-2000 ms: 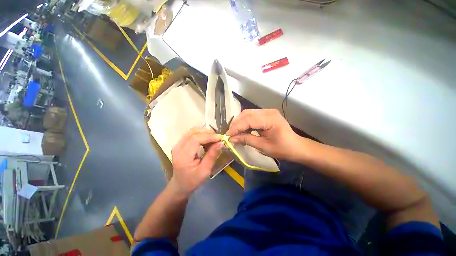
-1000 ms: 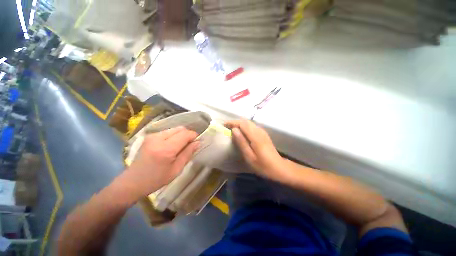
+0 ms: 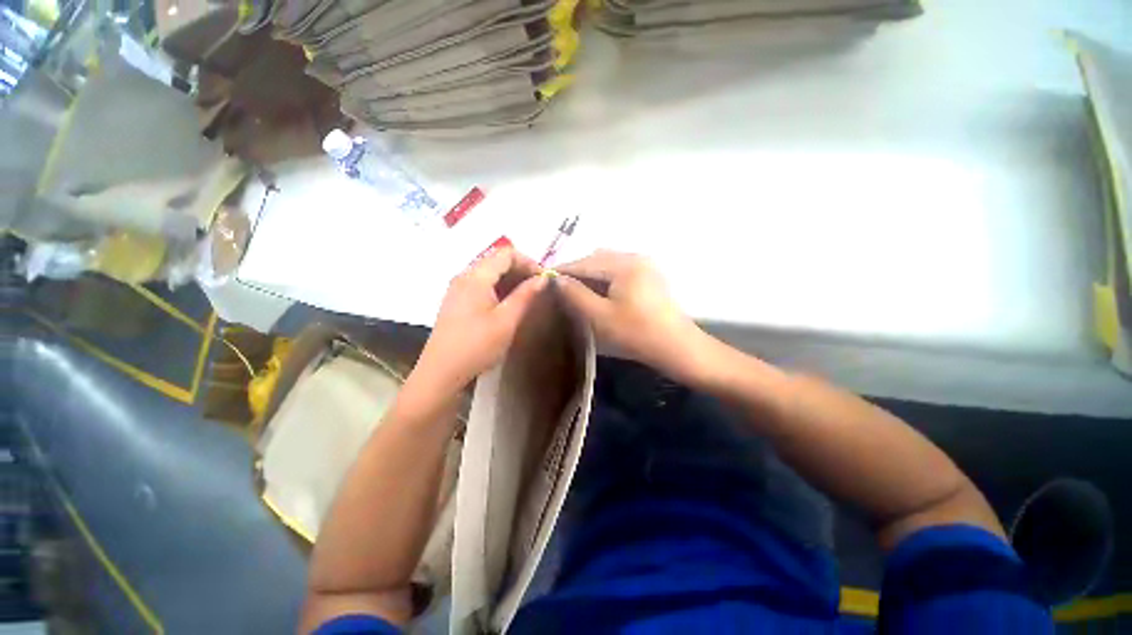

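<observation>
A beige-grey bag body (image 3: pixel 487 496) hangs open like a pocket at the table's front edge, its long opening facing up and its inside darker. My left hand (image 3: pixel 484 310) and my right hand (image 3: pixel 627 304) pinch its far corner, fingertips close together, with a little yellow showing between them. Thread snips (image 3: pixel 561 236) lie on the table just beyond my fingers, partly hidden by them. Red flat bars lie there too, one (image 3: pixel 464 206) in full view and one (image 3: pixel 495 249) partly behind my left hand.
The white table (image 3: pixel 807 236) runs across. Stacked bag bodies (image 3: pixel 435 62) stand at its back. A water bottle (image 3: pixel 379 170) lies at left. A carton of bag bodies (image 3: pixel 325 428) stands below left on the floor. Another beige piece with yellow edge (image 3: pixel 1111 161) is at the far right.
The view has swung right along the table. The bag has turned, its opening now running toward my body, and both hands have come together at its far corner.
</observation>
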